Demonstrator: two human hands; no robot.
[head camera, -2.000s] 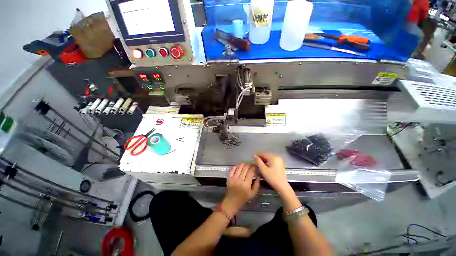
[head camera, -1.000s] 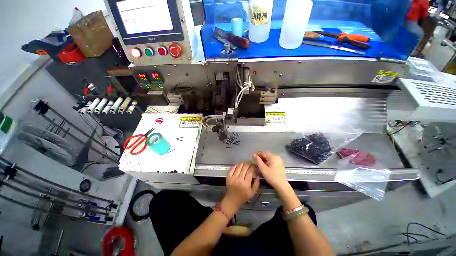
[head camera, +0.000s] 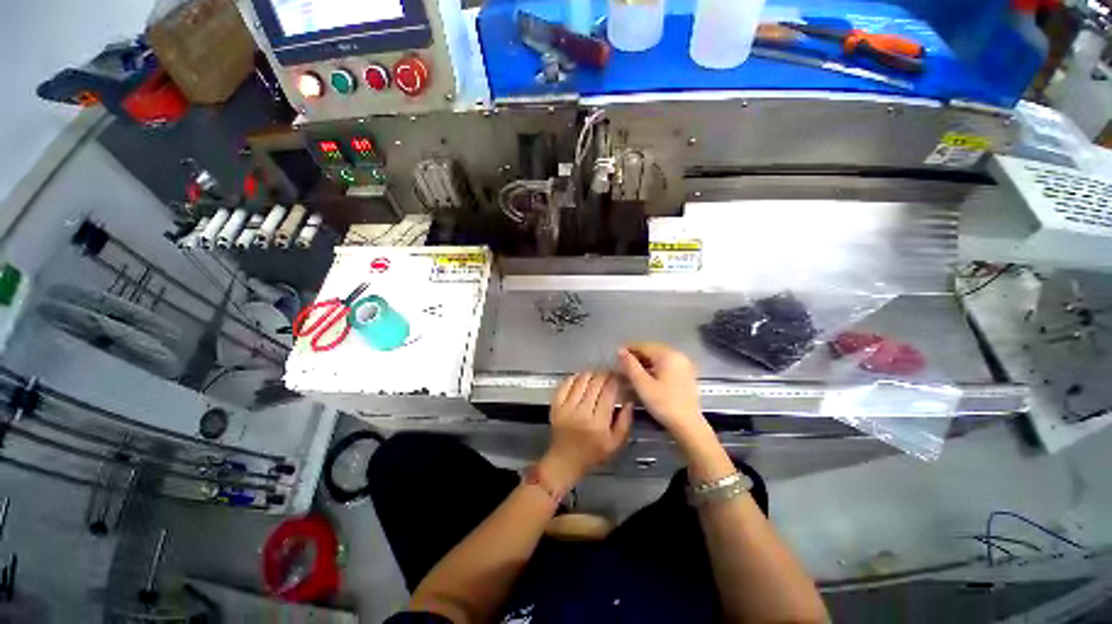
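My left hand (head camera: 588, 421) and my right hand (head camera: 665, 390) meet at the front edge of the grey metal tray (head camera: 518, 347). My left hand lies palm down with its fingers curled; my right fingertips touch or nearly touch it. Whether either hand holds something is too small and hidden to tell. Short black wire pieces (head camera: 563, 312) lie loose on the tray beyond my left hand. A bag of black wires (head camera: 766, 329) lies right of my hands, and a bag of red wires (head camera: 880, 354) lies farther right.
The machine head (head camera: 555, 201) stands behind the tray. Red-handled scissors (head camera: 323, 322) and a teal tape roll (head camera: 379, 323) lie on the white cover (head camera: 415, 354) at left. A steel rule (head camera: 768, 391) runs along the tray's front. Bottles and pliers (head camera: 884, 49) are on the blue mat.
The view has tilted down, so the machine and shelf sit higher in the picture. The machine head parts have shifted back from the loose wires. My hands stay together at the tray edge.
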